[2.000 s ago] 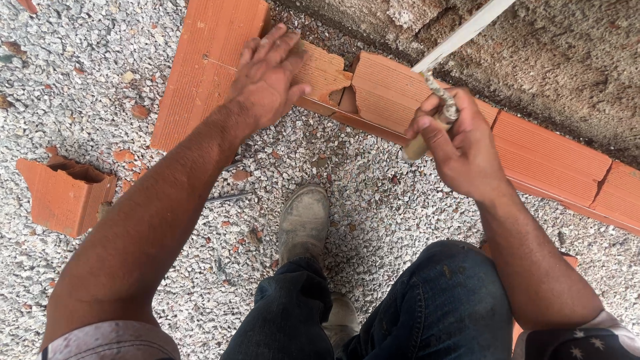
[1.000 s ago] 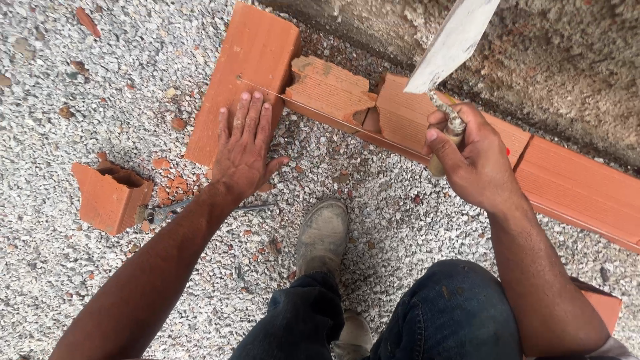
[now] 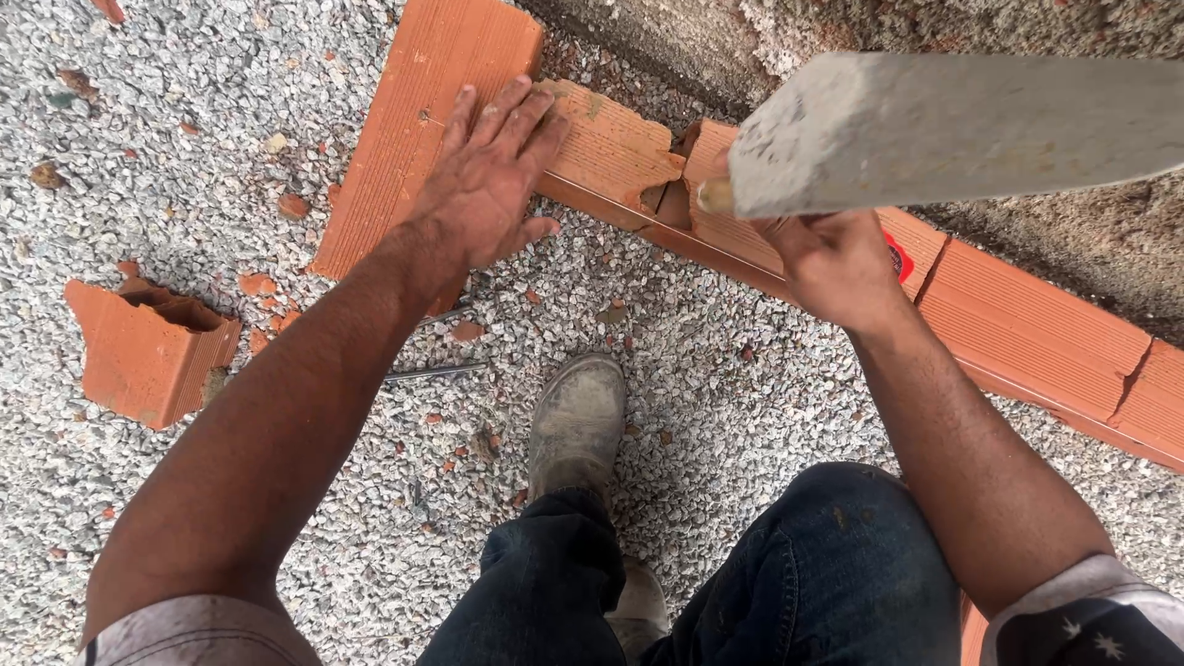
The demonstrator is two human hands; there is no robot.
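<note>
My left hand (image 3: 490, 176) lies flat, fingers spread, across the joint between an orange hollow clay block (image 3: 407, 139) set crosswise and a broken clay block piece (image 3: 610, 139) beside it. My right hand (image 3: 828, 264) grips a masonry trowel (image 3: 925, 134) by its handle, whose end shows left of the blade. The broad grey blade points right and covers part of the hand. Beneath it runs a row of clay blocks (image 3: 1036, 324), with a jagged gap beside the broken piece. A thin string line follows the row's near edge.
A broken hollow block (image 3: 139, 351) rests on the gravel (image 3: 462, 518) at left, with clay shards (image 3: 259, 284) near it. A metal rod (image 3: 435, 372) lies by my left forearm. A rough wall or bank (image 3: 1064, 213) borders the row's far side. My boot (image 3: 578, 425) stands on the gravel.
The trowel blade has swung from pointing up and right to lying broadly toward the right. My left hand has moved from the crosswise block's face onto its joint with the broken piece.
</note>
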